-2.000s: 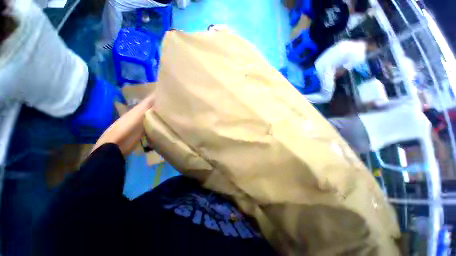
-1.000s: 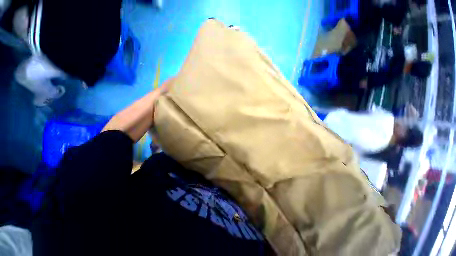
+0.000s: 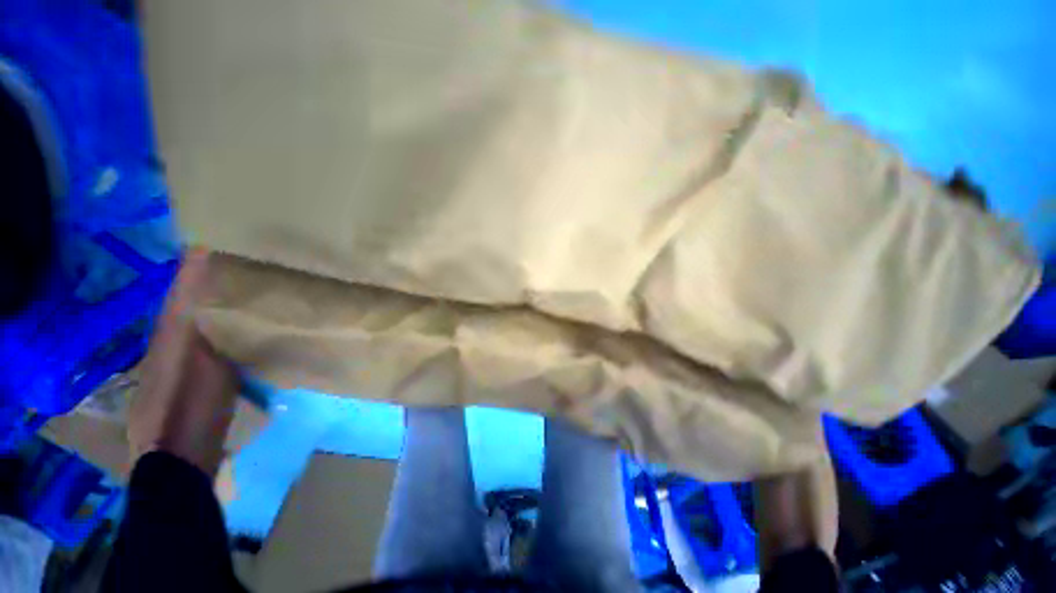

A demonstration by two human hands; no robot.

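Note:
A long kraft-wrapped bundle (image 3: 486, 197), brown and creased, fills the upper and middle part of the view and runs on past the top edge. My left hand (image 3: 185, 359) is at its lower left end, with the fingers hidden by the paper. My right hand (image 3: 797, 504) is under its lower right part, with the fingers also hidden. Both hands hold the bundle up in front of me, above the floor. The picture is blurred.
My legs (image 3: 434, 492) show below the bundle on the blue floor (image 3: 313, 434). A brown carton (image 3: 324, 521) lies left of them. Blue stools stand at the right (image 3: 889, 454) and left (image 3: 70, 348). Another carton (image 3: 994, 394) is at the far right. A dark rounded shape is cut off at the left edge.
The bundle has turned from a steep slant to nearly level across the view and sits higher. My right hand has come into view. The surroundings have shifted, and my legs now show.

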